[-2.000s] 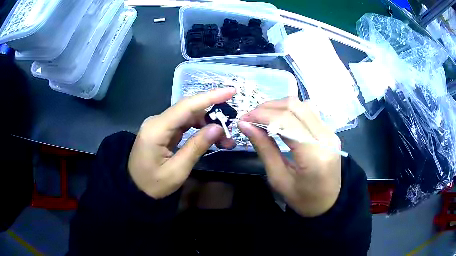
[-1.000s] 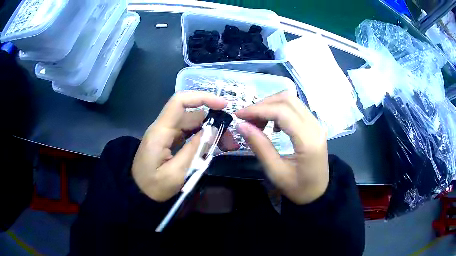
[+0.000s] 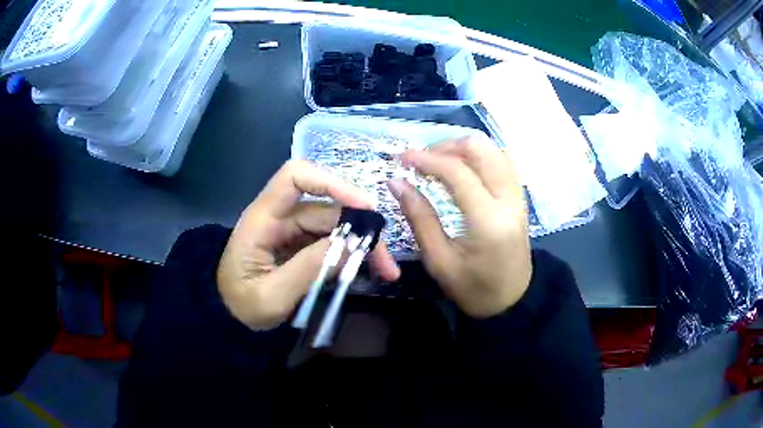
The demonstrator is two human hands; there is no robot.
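My left hand holds a black plastic housing between thumb and fingers. White leads stick out of the housing towards my body, blurred at their ends. My right hand is to the right of the housing, apart from it, over the lead tub. Its thumb and fingers are apart and I see nothing between them. The lead tub, full of white leads, lies under and behind both hands.
The housing tub with black pieces stands behind the lead tub. Stacked translucent tubs are at left. A loose white piece lies on the bench. White sheets and a clear plastic bag are at right. A green belt runs behind.
My right hand brought a lead to the housing, then let go and moved slightly back over the tub. The housing in my left hand has turned and lowered, its leads now pointing towards me.
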